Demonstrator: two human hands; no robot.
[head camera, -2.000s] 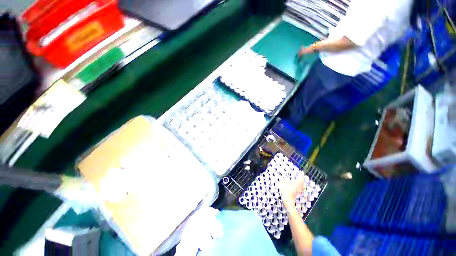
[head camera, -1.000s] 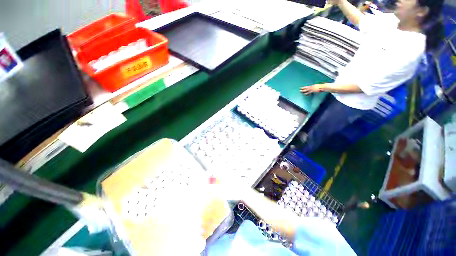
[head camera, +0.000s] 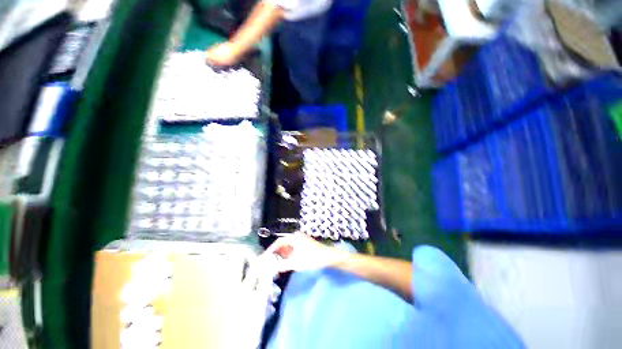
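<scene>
My right hand (head camera: 303, 252) is blurred, between the lined box and the right-hand tray; whether it holds anything cannot be told. My left hand is not distinguishable. The lined box (head camera: 211, 300) at the lower left has a tan sheet, clear plastic at its edge and a few white parts (head camera: 142, 320) on top. At centre right, rows of small white round parts (head camera: 337, 191) fill part of a dark tray (head camera: 286, 208). The clear blister tray (head camera: 170, 187) lies beyond the lined box, with a glare on its right side.
Beyond the blister tray, another person's hand (head camera: 224, 54) touches a tray of densely packed white parts (head camera: 198, 88). A dark green belt (head camera: 82, 177) runs along the left. Stacked blue crates (head camera: 505, 163) stand on the right, with a white box (head camera: 443, 41) behind them.
The view has turned to the right. My right hand has moved from over the lined box to beside its far right corner. The other person's hand now reaches over the far white parts.
</scene>
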